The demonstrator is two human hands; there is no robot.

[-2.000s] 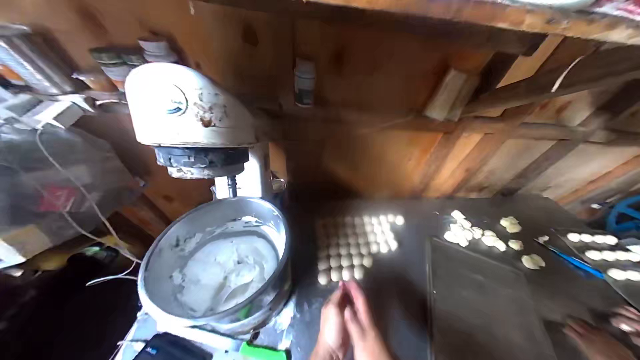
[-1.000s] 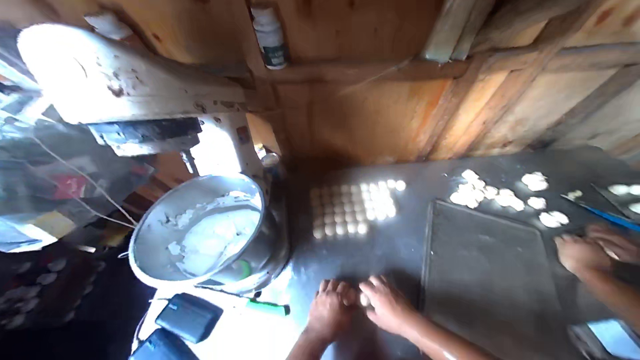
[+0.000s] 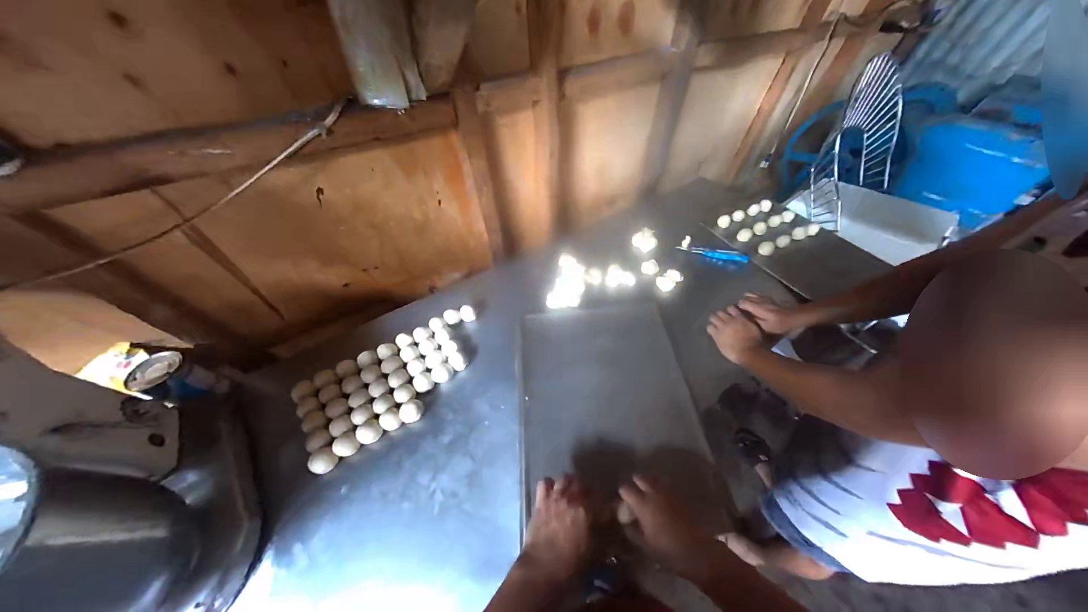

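Note:
My left hand (image 3: pixel 558 520) is low in the view, over the near left edge of a flat metal tray (image 3: pixel 608 374), fingers bent. Beside it, my right hand (image 3: pixel 659 520) is over the tray's near end, with a small pale piece, perhaps dough, by its fingertips; whether it grips this cannot be told. Rows of round dough balls (image 3: pixel 370 399) rest on the metal tabletop (image 3: pixel 442 501) left of the tray. Loose dough pieces (image 3: pixel 568 282) lie in bright light beyond its far edge.
On the right a co-worker's hands (image 3: pixel 748 327) are together over the table, near a second tray (image 3: pixel 816 255) bearing dough balls. A blue-handled tool (image 3: pixel 718 254) lies between the trays. A metal mixer bowl (image 3: pixel 102 535) stands at the lower left. Wooden wall panels (image 3: pixel 374 221) edge the table's back.
The view has swung right, taking most of the mixer out of sight. My hands have moved from the tabletop left of the tray to over its near end.

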